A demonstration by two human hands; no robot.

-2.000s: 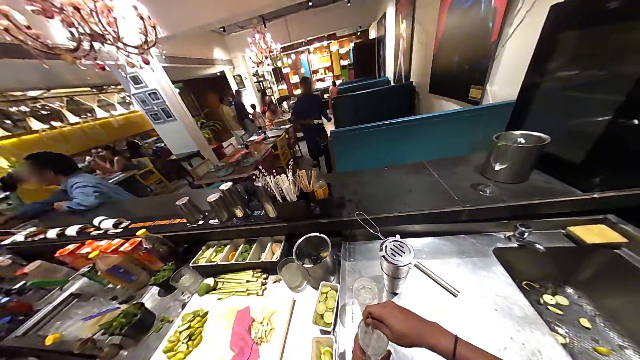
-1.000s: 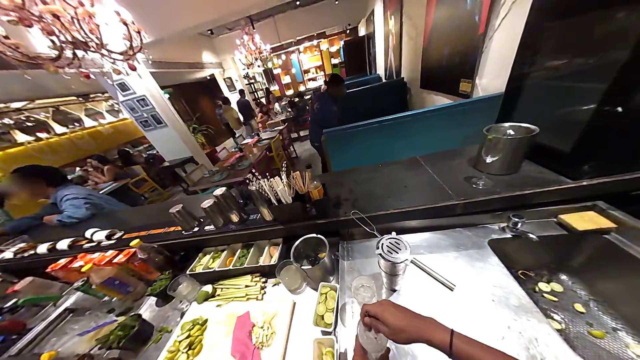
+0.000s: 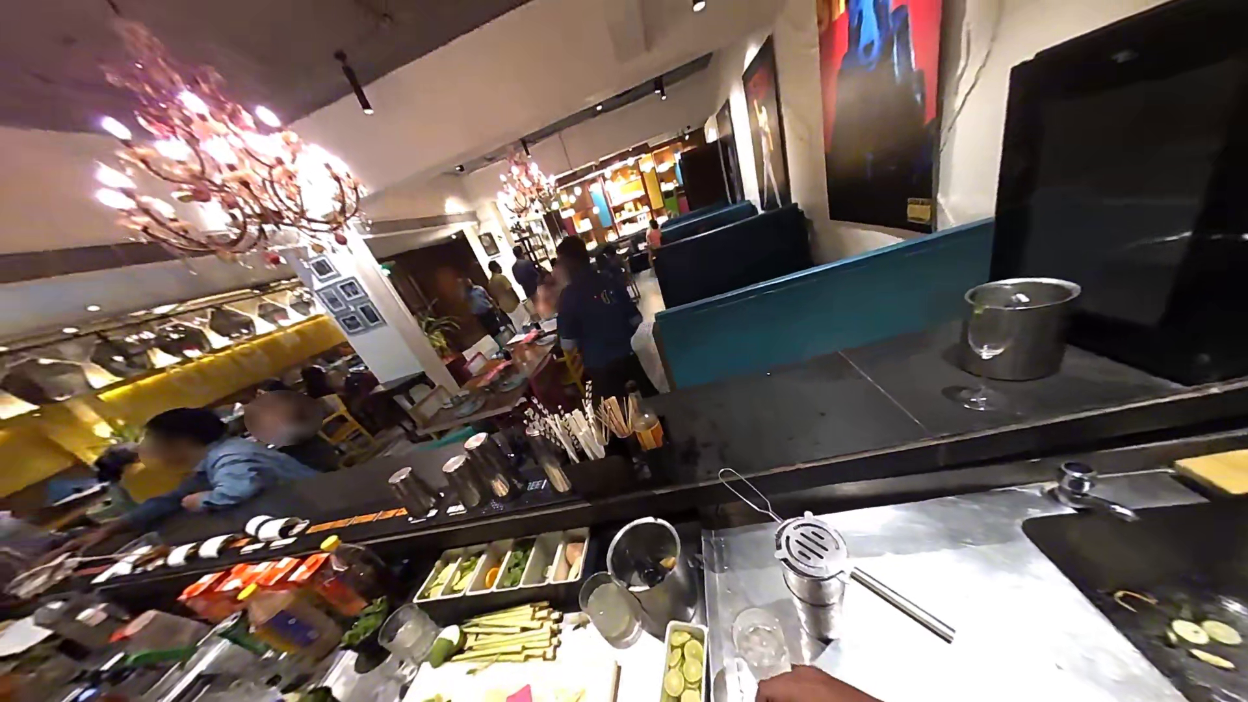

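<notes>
Only the upper edge of my right hand (image 3: 814,684) shows at the bottom of the view; its fingers and anything in them are cut off. Just left of it is a clear glass (image 3: 760,639) on the steel counter. Beyond the hand stands a metal cocktail shaker (image 3: 817,609), with a slotted strainer (image 3: 813,546) over its mouth. A steel rod (image 3: 902,604) lies at the shaker's right, and a wire-loop tool (image 3: 749,492) leans behind it. Lime slices fill a narrow white tray (image 3: 673,651) at the left. My left hand is out of view.
Left are a divided garnish tray (image 3: 502,564), a metal bucket (image 3: 624,536), a glass (image 3: 612,609) and bottles. A sink (image 3: 1121,551) lies right. Metal cups (image 3: 414,492), straws and a large steel pot (image 3: 1024,336) stand on the raised bar. People sit and stand beyond.
The view has tilted up, leaving most of my right hand outside it. A second earlier, its fingers were on a clear glass. The standing person beyond the bar has shifted left in view.
</notes>
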